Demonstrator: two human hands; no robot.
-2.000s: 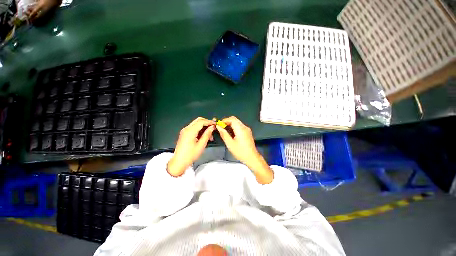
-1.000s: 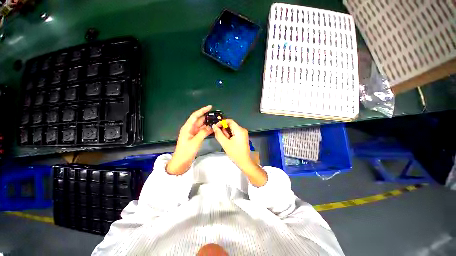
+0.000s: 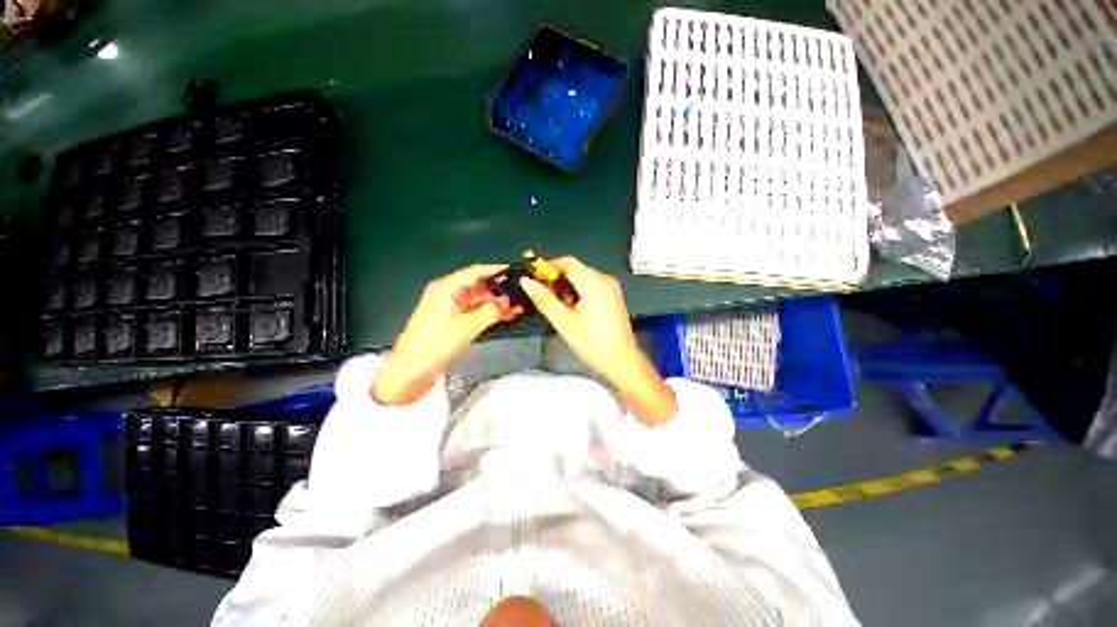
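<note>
My left hand [image 3: 451, 321] holds a small black plastic housing [image 3: 507, 285] in its fingertips, near the bench's front edge. My right hand [image 3: 590, 316] holds a yellow-handled tool [image 3: 543, 267] against or just beside the housing. The fingers hide much of both, and the tool's tip cannot be made out. The white parts tray [image 3: 750, 159] with rows of small dark slots lies to the right. The small parts box [image 3: 560, 98] with its blue inside sits ahead of my hands.
A black blister tray [image 3: 272, 219] lies at left, another [image 3: 218, 490] below the bench edge. A slotted tray [image 3: 1004, 92] is propped at right beside a clear plastic bag [image 3: 913, 227]. A blue bin [image 3: 823, 367] and blue stool [image 3: 968, 382] stand below.
The view has shifted slightly. My left hand has turned flatter, with its fingers now more around the black housing. The yellow tool is tilted differently, its yellow part now above my right fingertips.
</note>
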